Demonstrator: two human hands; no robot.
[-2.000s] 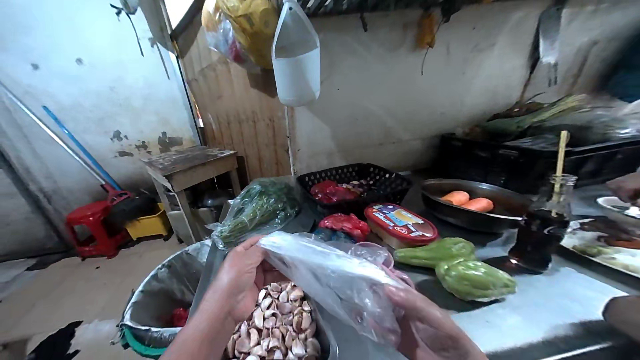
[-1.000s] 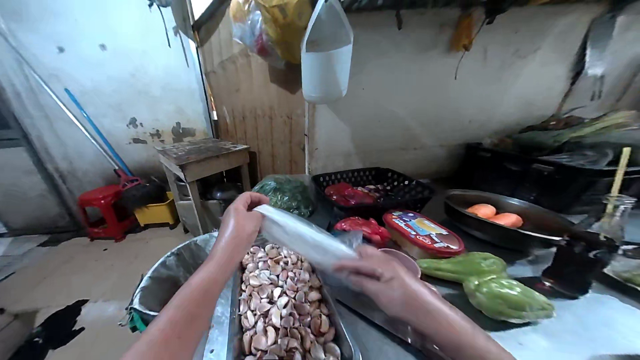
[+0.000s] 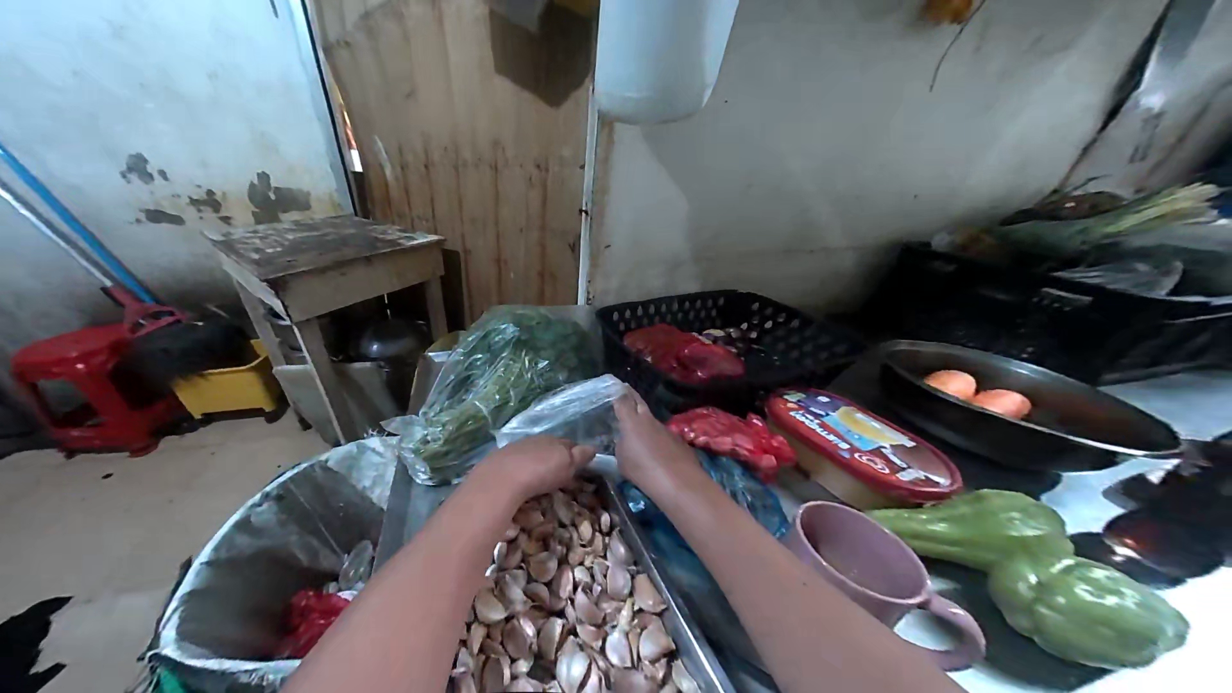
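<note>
Both my hands are over the far end of a metal tray [image 3: 664,602] filled with unpeeled garlic cloves [image 3: 568,597]. A folded clear plastic bag [image 3: 563,414] lies between them, its far edge against a bag of green herbs [image 3: 510,371]. My right hand [image 3: 645,433] grips the plastic bag at its right end, fingers up. My left hand [image 3: 539,467] is at the near side of the bag, palm down with fingers bent; whether it pinches the plastic is not clear.
Right of the tray are a pink mug [image 3: 857,558], a red-lidded tub [image 3: 866,448], green chayotes [image 3: 1088,606] and a pan [image 3: 1107,423] with carrots. Behind stands a black basket [image 3: 794,337]. A lined bin [image 3: 250,549] is at left; a white container [image 3: 664,58] hangs above.
My hands have moved farther away, to the tray's far end, with the plastic bag. The bag was stretched between my hands over the garlic before and is now bunched closer together.
</note>
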